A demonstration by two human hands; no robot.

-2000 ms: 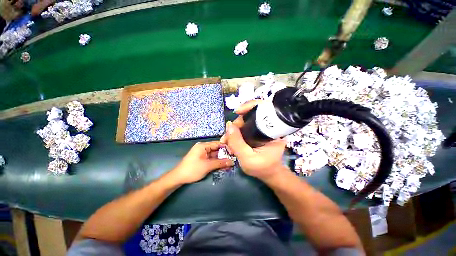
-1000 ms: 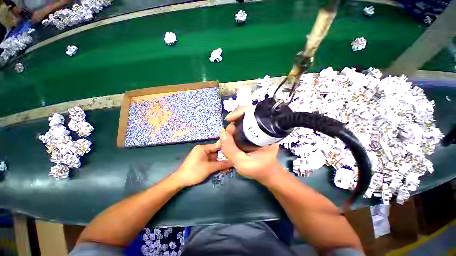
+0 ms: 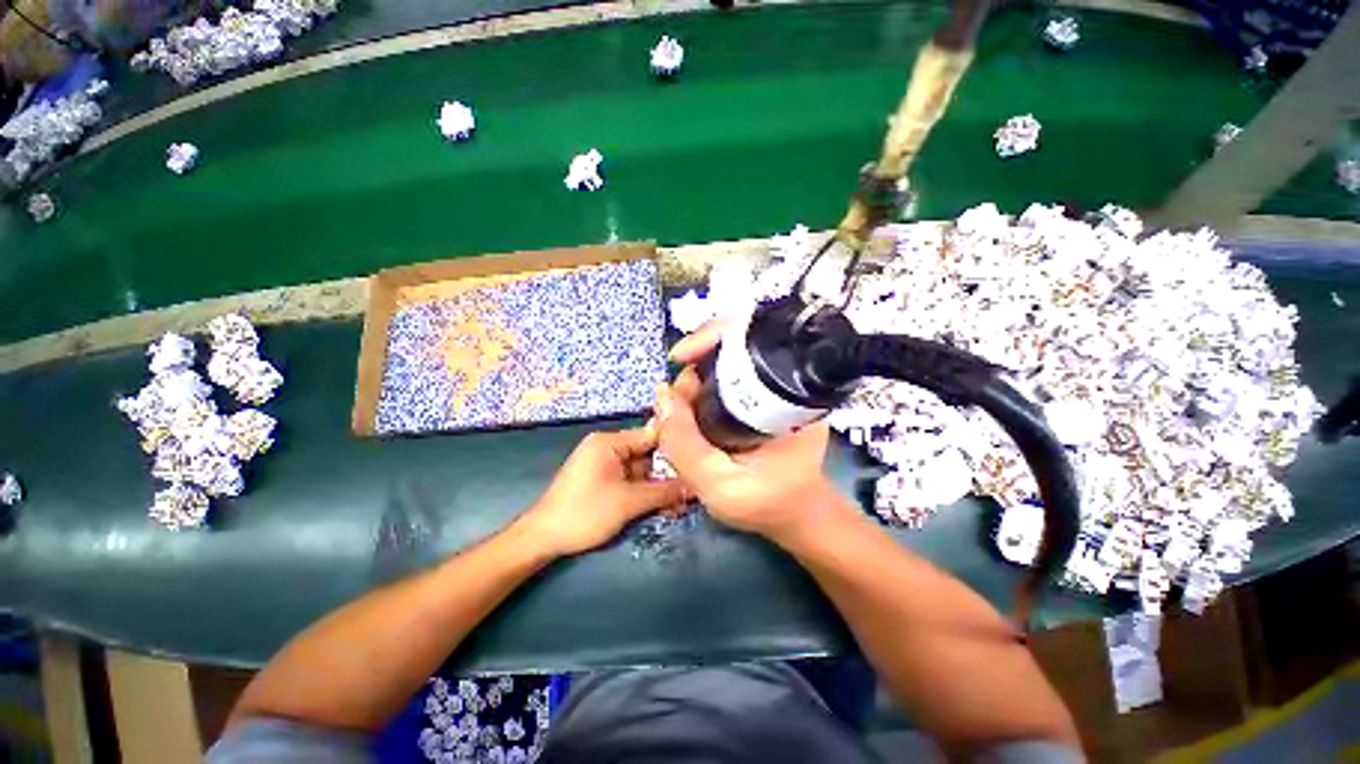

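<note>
The black electric screwdriver (image 3: 746,391) with a white label is tilted in my right hand (image 3: 758,475), which is wrapped around its lower body. My left hand (image 3: 594,485) holds a small white part (image 3: 662,466) in its fingertips, close to my right fingers. The part is mostly hidden by the fingers, and the driver's tip and any screw there cannot be seen. The shallow brown screw tray (image 3: 522,346) lies just beyond my left hand, speckled blue-white with an orange patch.
A large heap of white parts (image 3: 1104,373) lies right, behind the black hose (image 3: 1029,433). A smaller cluster (image 3: 194,418) lies left. The green conveyor (image 3: 358,179) carries scattered parts. A hanger (image 3: 895,149) holds the driver. A blue bin (image 3: 400,734) sits below. Another person's arm shows top left.
The driver's top, its hose and the hanger have shifted left, and the driver stands more upright. The parts on the conveyor have moved left. My left hand still holds the white part.
</note>
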